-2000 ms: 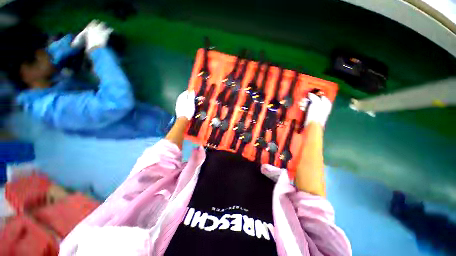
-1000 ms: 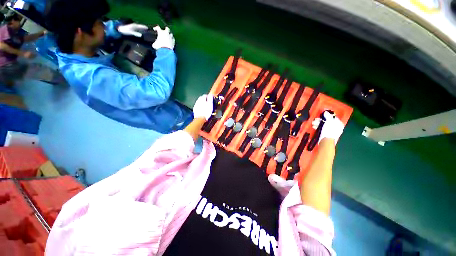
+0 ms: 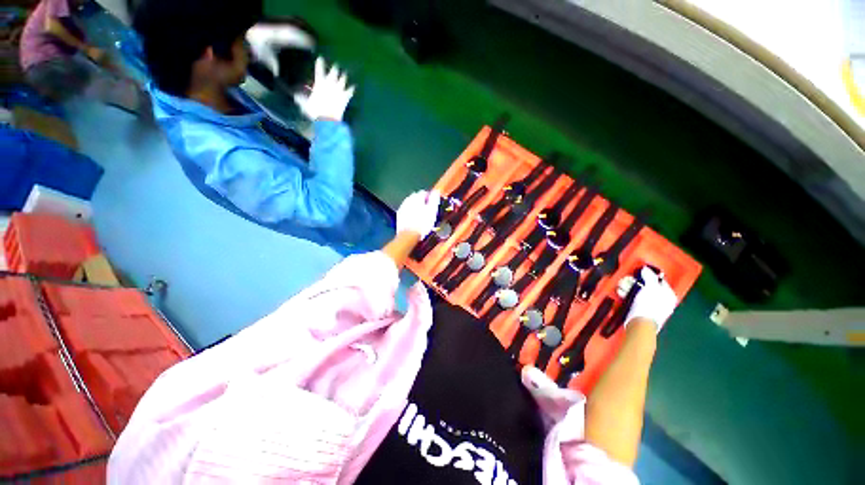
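An orange-red watch tray (image 3: 671,254) is in front of my body, over the green line, tilted in view. Several wristwatches (image 3: 553,237) with black straps lie in rows in it; some strap ends stick out past the far edge. My left hand (image 3: 418,213), in a white glove, grips the tray's left end. My right hand (image 3: 653,298), in a white glove, is at the right end, its fingers at a watch in the end compartment. Whether those fingers hold the watch or the tray rim is hard to tell.
Black boxes (image 3: 743,254) lie on the green conveyor belt (image 3: 432,104) beyond the tray. A pale post (image 3: 806,326) stands at the right, under the white shelf (image 3: 730,57). A person in a blue smock (image 3: 270,175) works at the left. Stacked orange-red trays (image 3: 119,332) are at lower left.
The tray and both hands have shifted right and down in view, and the tray slants more. The person in blue and the stacked trays show further into the picture. The person's gloved hands have moved.
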